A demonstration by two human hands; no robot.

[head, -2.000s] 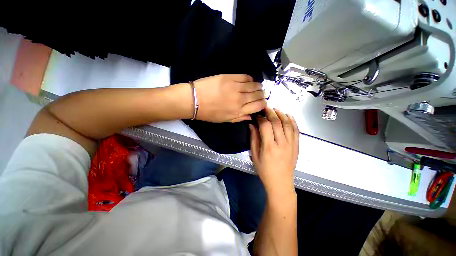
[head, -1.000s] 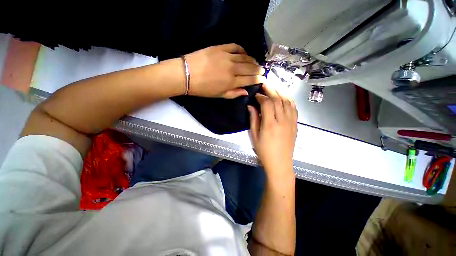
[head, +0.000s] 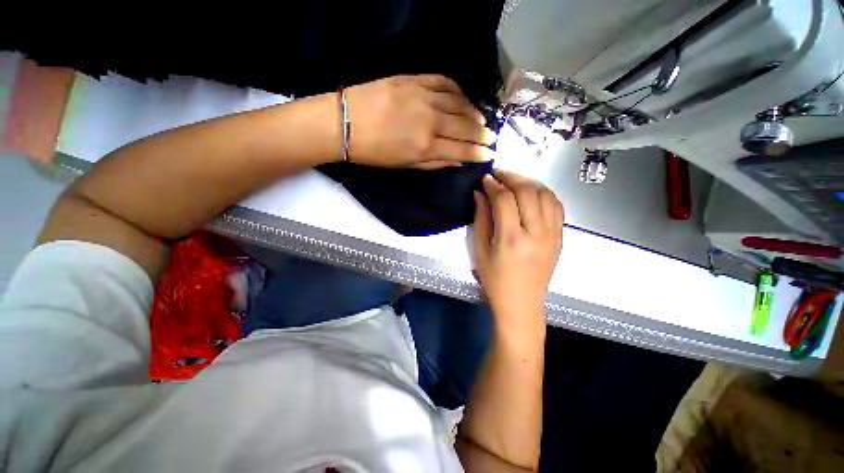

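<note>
A black fabric piece lies on the white table, its edge running to the lit needle area of the sewing machine. My left hand lies flat on the fabric, fingertips close beside the presser foot. My right hand is just below it, with bent fingertips on the fabric's right edge. The fabric between the two hands is partly covered by the fingers, and whether they pinch it is hard to see. A large stack of black panels lies behind my left arm.
A dark red tool lies on the machine bed. A yellow-green stick, green and red looped handles and a slim red stick lie at the right table end. The ruler-marked edge runs in front. A red plastic bag is beside the lap.
My left hand has moved up beside the needle area and the fabric has shifted with it. My right hand stays at the fabric's right edge. The view has also shifted.
</note>
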